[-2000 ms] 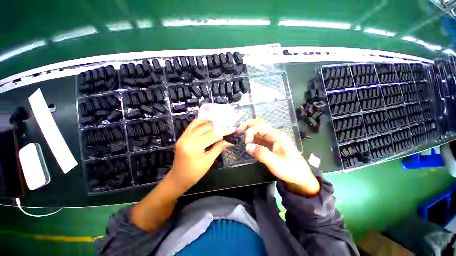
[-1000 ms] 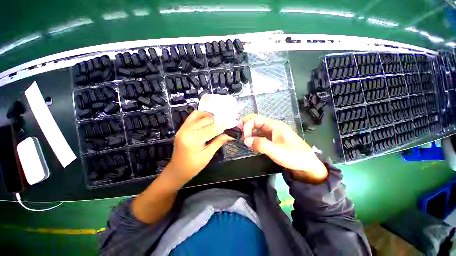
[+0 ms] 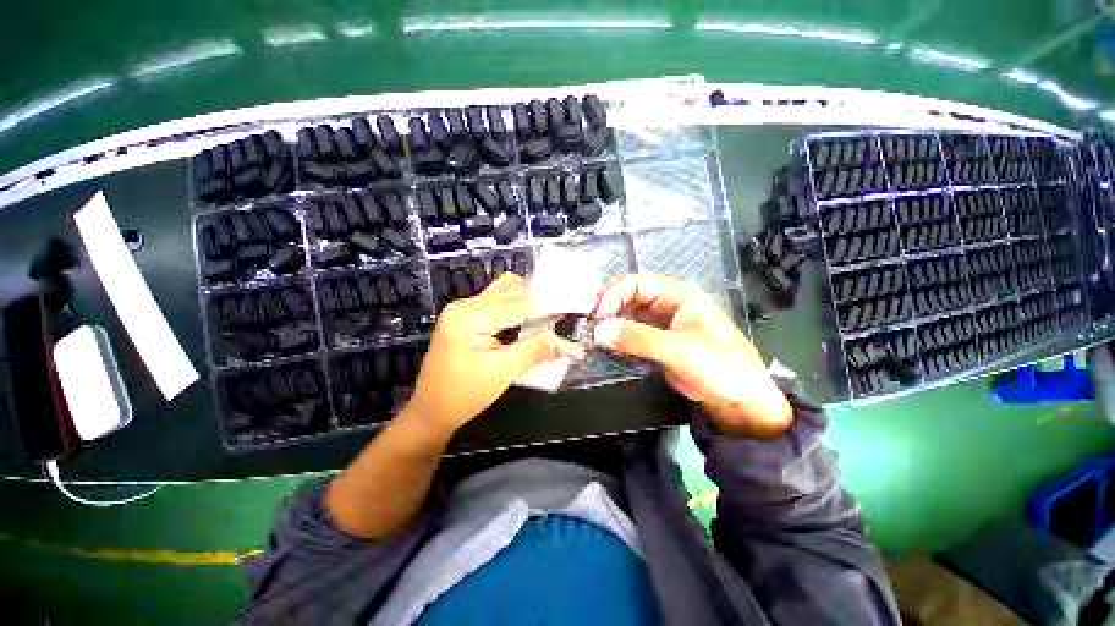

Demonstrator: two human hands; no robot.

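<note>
My left hand [image 3: 479, 357] holds a white label sheet [image 3: 564, 280] that sticks out above and below the fingers. A small black part [image 3: 572, 327] is at the left fingertips. My right hand [image 3: 666, 339] touches the part with thumb and index finger pinched; whether a sticker is between them is too small to tell. Both hands are over the lower part of a clear compartment tray [image 3: 419, 279], which has black parts in its left and middle cells. Textured cells without black parts show at its right. My hands hide some lower cells.
A loose pile of black parts [image 3: 775, 251] lies between the trays. A full right-hand tray [image 3: 889, 263] stands beyond it. At left lie a long white strip [image 3: 132, 294], a white charging device [image 3: 92, 383] with cable and a dark phone [image 3: 33, 389].
The white sheet has tilted and now shows below my left fingers too. The black part is more visible between my fingertips. The hands stay close together.
</note>
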